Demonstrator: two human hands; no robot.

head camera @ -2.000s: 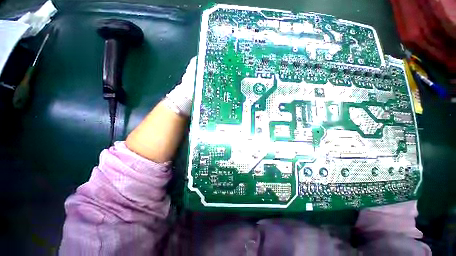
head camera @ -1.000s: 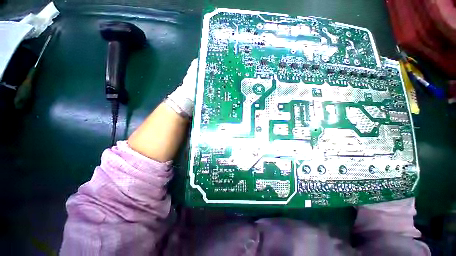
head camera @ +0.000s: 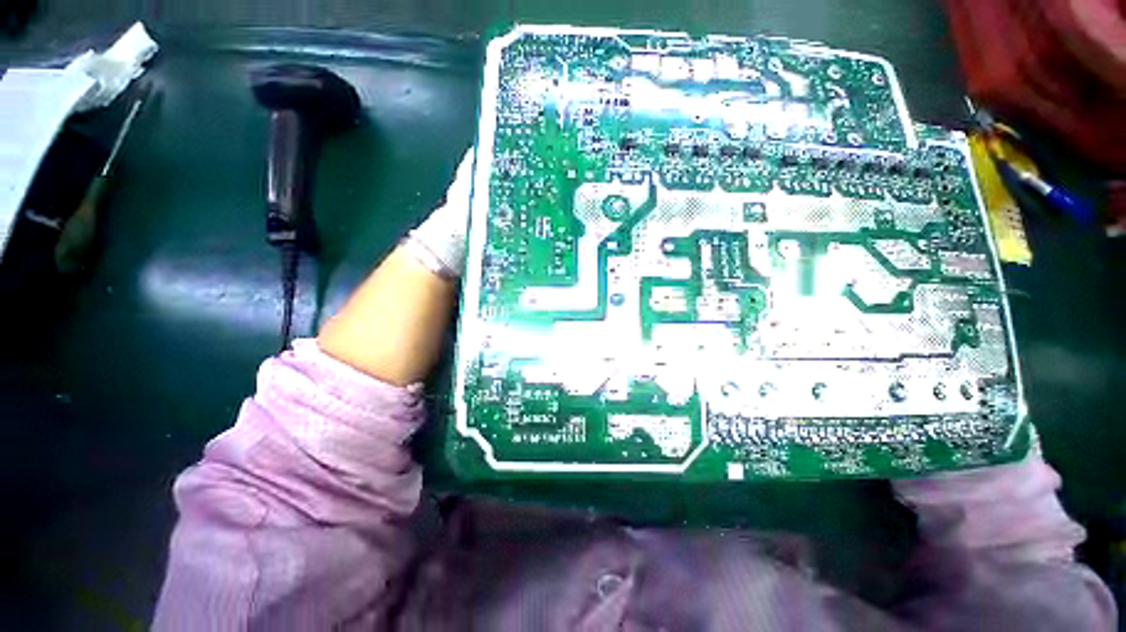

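A large green circuit board [head camera: 741, 266] is held up in front of me, its flat solder side facing me, with silver solder areas, a white border and bright glare. My left hand [head camera: 450, 228], in a white glove, grips the board's left edge; its fingers are hidden behind the board. My right hand is hidden behind the board's lower right corner; only the pink sleeve below that corner shows. The component side is hidden.
A black handheld scanner [head camera: 291, 154] with a cable lies left on the green mat [head camera: 185, 358]. A thin-shafted tool [head camera: 84, 222] and white paper [head camera: 43, 117] lie far left. Red foam [head camera: 1050, 74] is at the back right, near a yellow item [head camera: 1003, 204] and a blue-ended pen [head camera: 1053, 195].
The board has shifted slightly left and its lower edge sits higher. The glare on it has moved. More of the right sleeve shows below the board. My left hand keeps its grip.
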